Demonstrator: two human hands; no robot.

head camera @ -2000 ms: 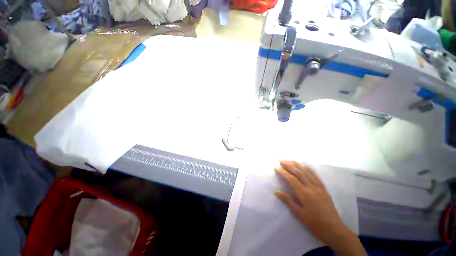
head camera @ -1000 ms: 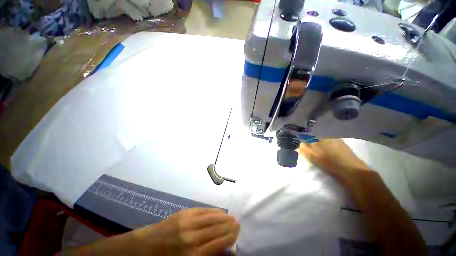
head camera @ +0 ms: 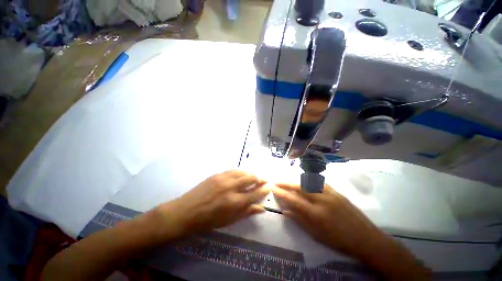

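My left hand (head camera: 228, 197) and my right hand (head camera: 308, 206) lie fingertip to fingertip just in front of the presser foot and needle area (head camera: 279, 147) of the sewing machine (head camera: 380, 71). The fingers seem to press on a white cut piece (head camera: 325, 247), whose edges are hard to tell in the glare. Whether the fingertips pinch the cloth does not show. More white cloth (head camera: 71, 159) lies spread over the left side of the table and hangs at its left edge.
The tension knob (head camera: 377, 129) juts from the machine face. A ruler strip (head camera: 236, 255) runs along the front table edge. Heaped cloth (head camera: 132, 11) lies beyond the brown surface (head camera: 66, 77). Part of a red basket (head camera: 47, 244) shows at lower left.
My left hand has moved from the front table edge up and right to near the needle. My right hand has come back from beside the needle, toward me and left. The front ruler is more exposed.
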